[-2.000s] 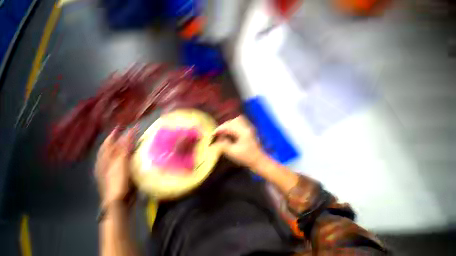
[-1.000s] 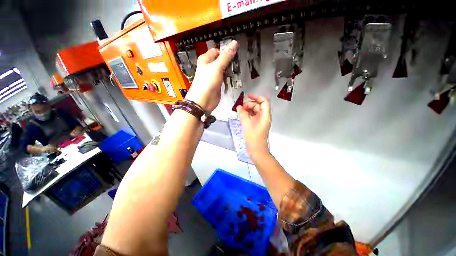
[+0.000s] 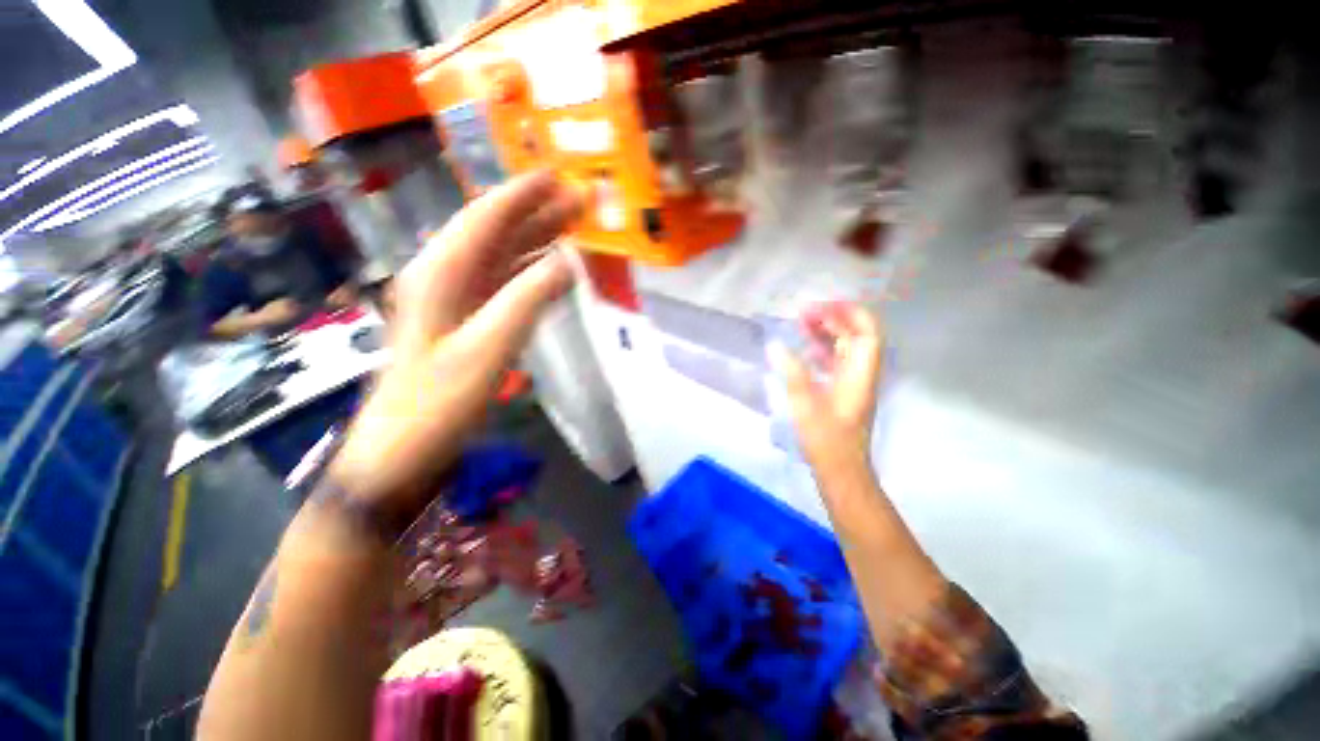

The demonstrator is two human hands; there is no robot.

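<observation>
My left hand (image 3: 471, 311) is raised in front of the orange control box, fingers apart, with nothing seen in it. My right hand (image 3: 832, 377) is raised before the white machine panel, fingers curled; blur hides whether it holds anything. Silvery clips (image 3: 1086, 174) hang blurred in a row at the top right, some with a dark red leather piece (image 3: 1067, 253) below. A pink roller box (image 3: 430, 705) sits on a cream round stand (image 3: 500, 680) at the bottom, cut off by the edge.
The orange control box (image 3: 579, 138) is at the top centre. A blue bin (image 3: 746, 601) with red pieces stands below my right hand. A maroon leather pile (image 3: 500, 562) lies on the dark table. A person (image 3: 268, 275) sits at a white table at the left.
Both hands have moved away from the hanging clips. The left hand has opened off the clip. The view has turned left and down, and the pink box and stand now show.
</observation>
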